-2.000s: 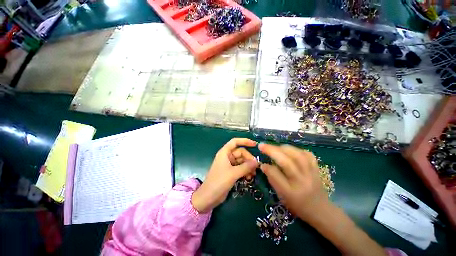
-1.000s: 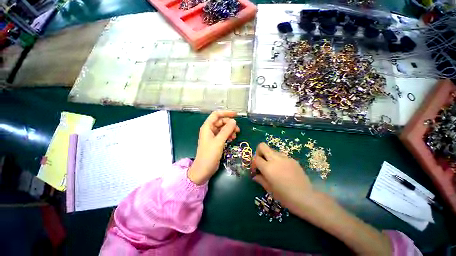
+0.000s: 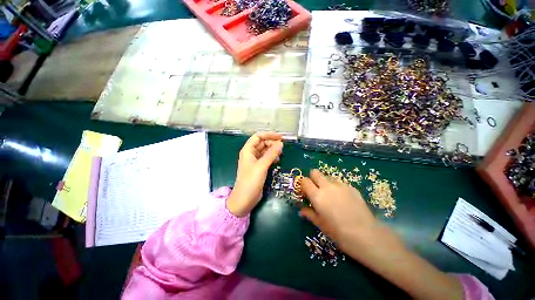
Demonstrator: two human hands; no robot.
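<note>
My left hand [image 3: 255, 170] is above the bench with its fingers curled and thumb near the index finger; whether it holds a tiny part cannot be told. A small heap of ring pieces [image 3: 284, 184] lies just right of it. My right hand [image 3: 335, 203] is slightly blurred, its fingertips at the right edge of that heap by a gold ring; its grip cannot be told. Pale gold fittings [image 3: 382, 195] lie in a loose pile beyond and right of my right hand. A darker heap of pieces [image 3: 324, 248] lies nearer my body.
The large stock heap [image 3: 405, 102] lies on the white tray [image 3: 327, 126]. A compartment box [image 3: 234, 88] and a salmon-red divided tray [image 3: 258, 45] are at the back. Another red tray [image 3: 498, 170] is at right. A notebook [image 3: 155, 190] is at left, note slips [image 3: 478, 240] at right.
Since two seconds ago my hands have parted, uncovering the ring heap and gold fittings. In the last second my right hand has stayed by the ring heap; the whole view has shifted slightly.
</note>
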